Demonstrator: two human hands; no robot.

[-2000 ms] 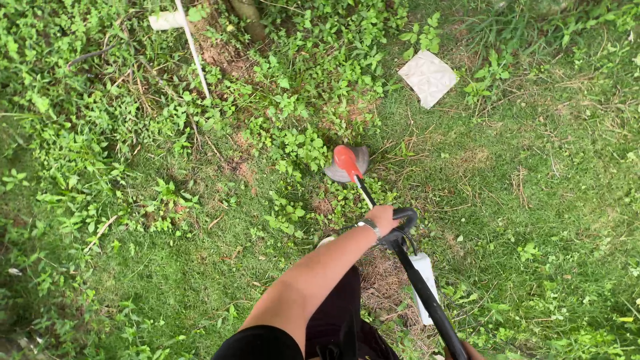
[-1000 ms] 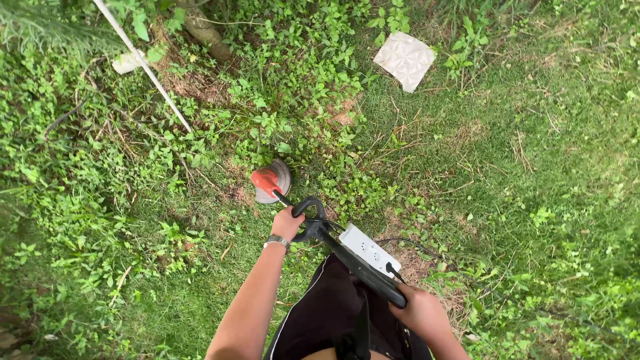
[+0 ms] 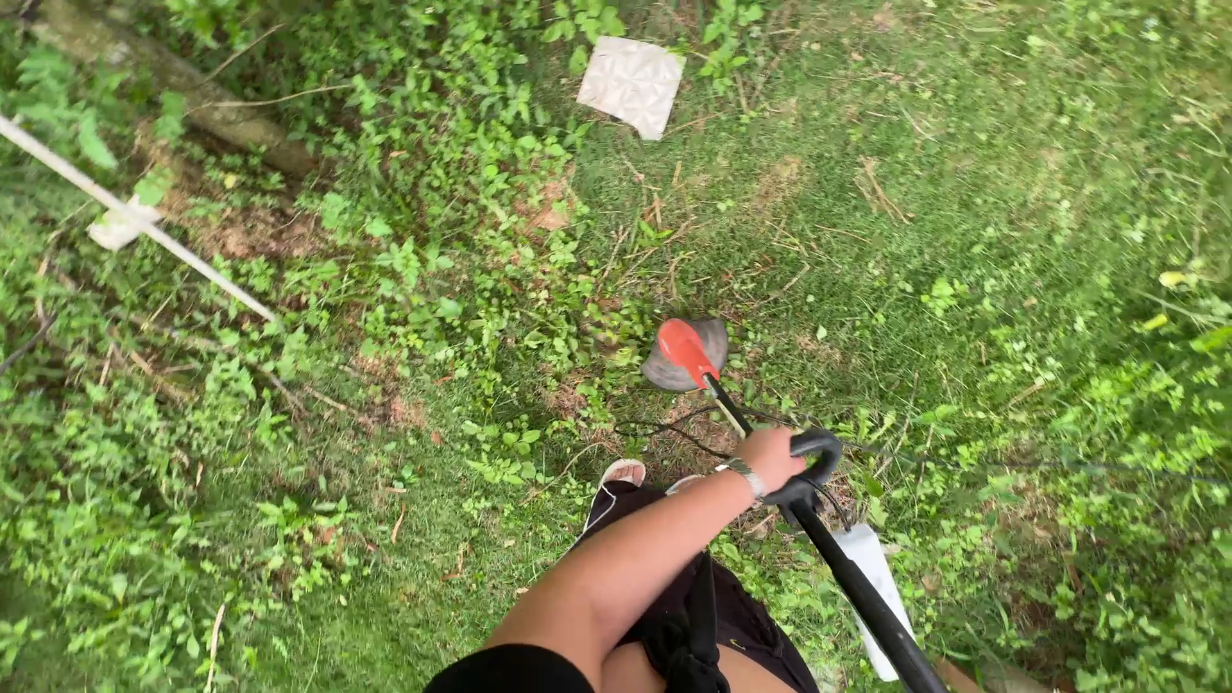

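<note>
My left hand (image 3: 772, 456) grips the black loop handle (image 3: 816, 460) of a string trimmer, a metal-banded watch at its wrist. The trimmer's orange-red head (image 3: 685, 348) and dark round guard (image 3: 710, 345) are over low weeds, ahead of my feet. From the handle the black shaft (image 3: 857, 582) runs down to the lower right. A white power strip (image 3: 874, 587) hangs beside that shaft, with a black cable near it. Of my right arm only a bit of skin shows at the bottom edge; the right hand itself is out of view.
A whitish patterned tile (image 3: 631, 85) lies on the grass at the top. At the upper left are a tree trunk (image 3: 173, 91), a pale pole (image 3: 144, 226) and a white object (image 3: 120, 225) behind it. A black cord (image 3: 1039, 464) trails through the weeds at right. My sandalled foot (image 3: 624, 472) stands on grass.
Since one second ago, the trimmer head and my left hand have swung to the right. My right hand, seen on the rear of the trimmer then, has left the view. The view has shifted.
</note>
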